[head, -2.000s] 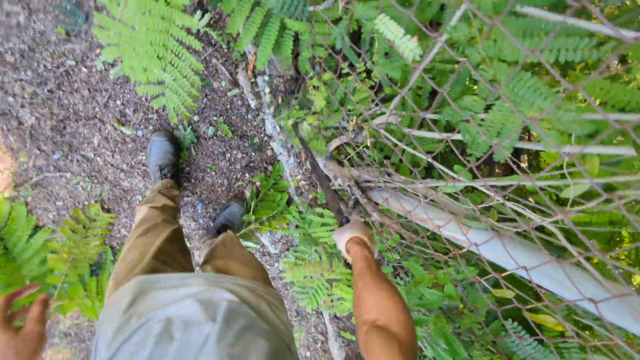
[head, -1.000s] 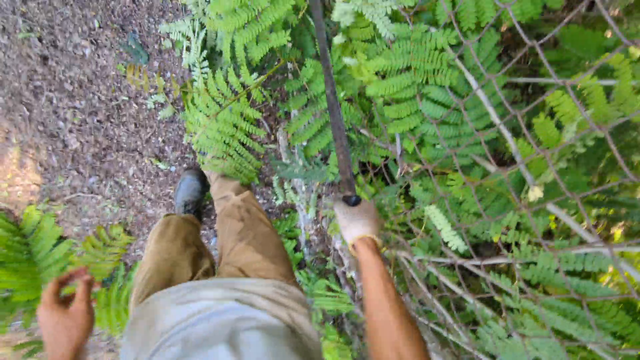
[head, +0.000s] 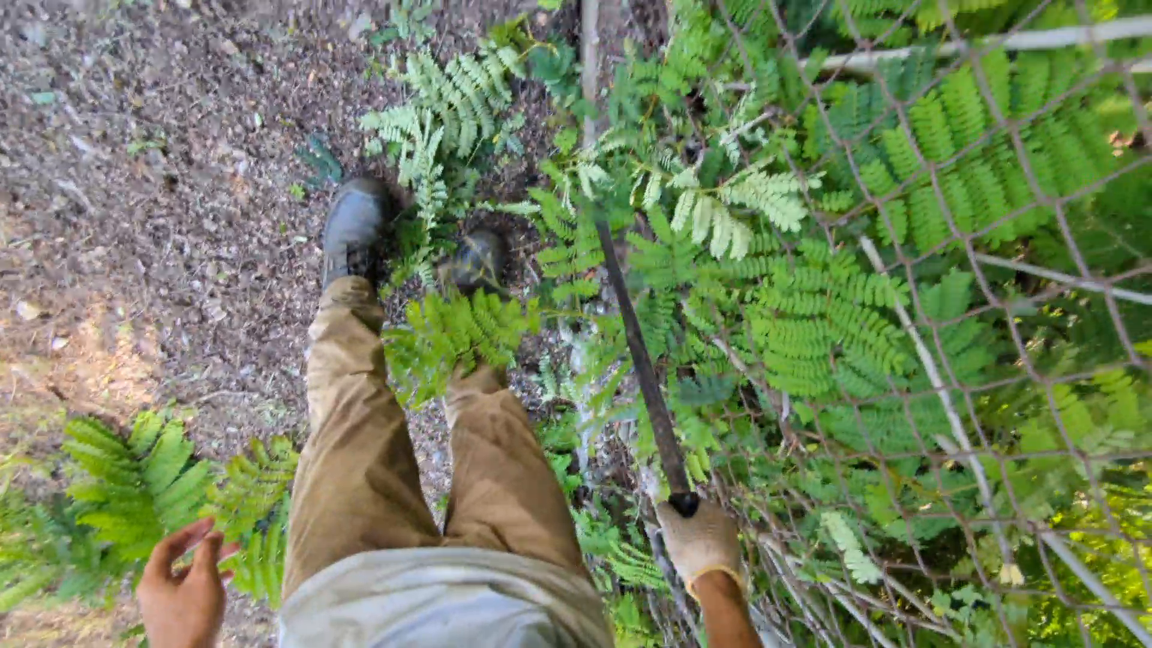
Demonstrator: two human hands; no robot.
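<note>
My right hand (head: 700, 538), in a pale knit glove, grips the dark handle of a machete (head: 641, 360). Its long dark blade points up and slightly left in the view, and its far end lies among green compound leaves (head: 711, 202) beside the fence. My bare left hand (head: 184, 585) is at the lower left with its fingers apart and slightly curled, near a leafy frond (head: 135, 481). Nothing shows in that hand, though its palm is partly turned away.
A rusty chain-link fence (head: 967, 238) runs along the right, with foliage and pale stems (head: 945, 396) behind it. My dark boots (head: 355, 225) stand on ground covered with leaf litter (head: 180, 180). A leafy sprig (head: 463, 337) hangs over one leg.
The machete points up and left in the view, lower among the leaves than a second ago. The view has shifted along the fence, and the thick pale pole seen two seconds ago is out of view.
</note>
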